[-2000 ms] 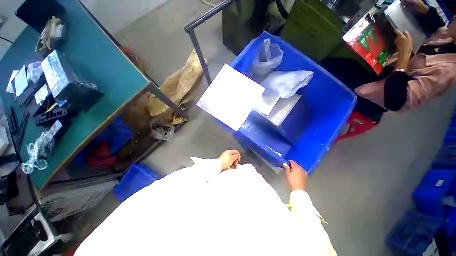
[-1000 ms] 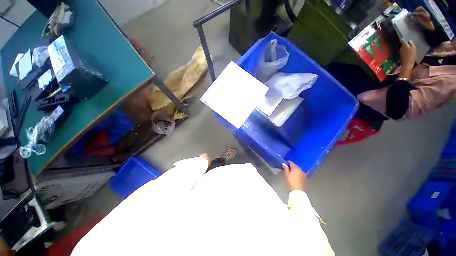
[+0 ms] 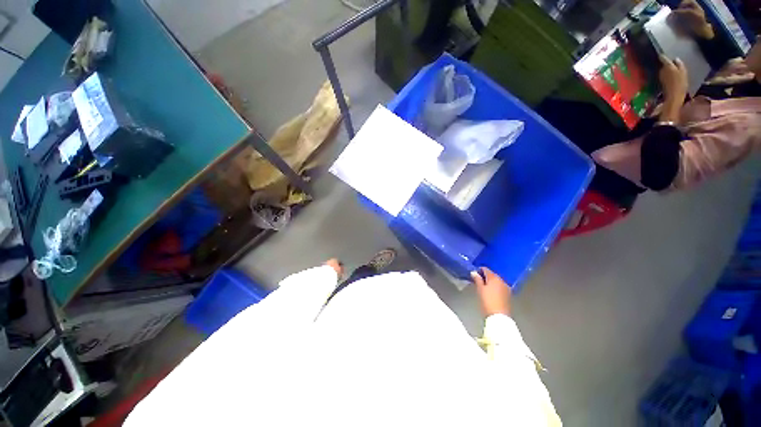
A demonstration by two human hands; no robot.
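A deep blue crate (image 3: 546,188) stands on a trolley with a dark tubular handle (image 3: 355,25). My right hand (image 3: 492,292) grips the crate's near edge, fingers over the rim. My left hand (image 3: 335,267) is mostly hidden by my white sleeve; only a small part shows, left of my shoe, away from the crate. A white paper sheet (image 3: 386,158) lies over the crate's left corner. Inside are cloudy plastic bags (image 3: 480,139), a pale block (image 3: 477,183) and a dark blue sheet (image 3: 438,223).
A green-topped bench (image 3: 167,108) with boxes and bagged parts is at left. A small blue bin (image 3: 224,300) stands on the floor beside it. A seated co-worker (image 3: 722,138) handles a red-and-green printed sheet (image 3: 622,79) at upper right. Slotted blue crates (image 3: 680,388) are at lower right.
Since two seconds ago, my left hand has moved left, away from the crate, and my shoe has come into view. My right hand stays on the crate's edge.
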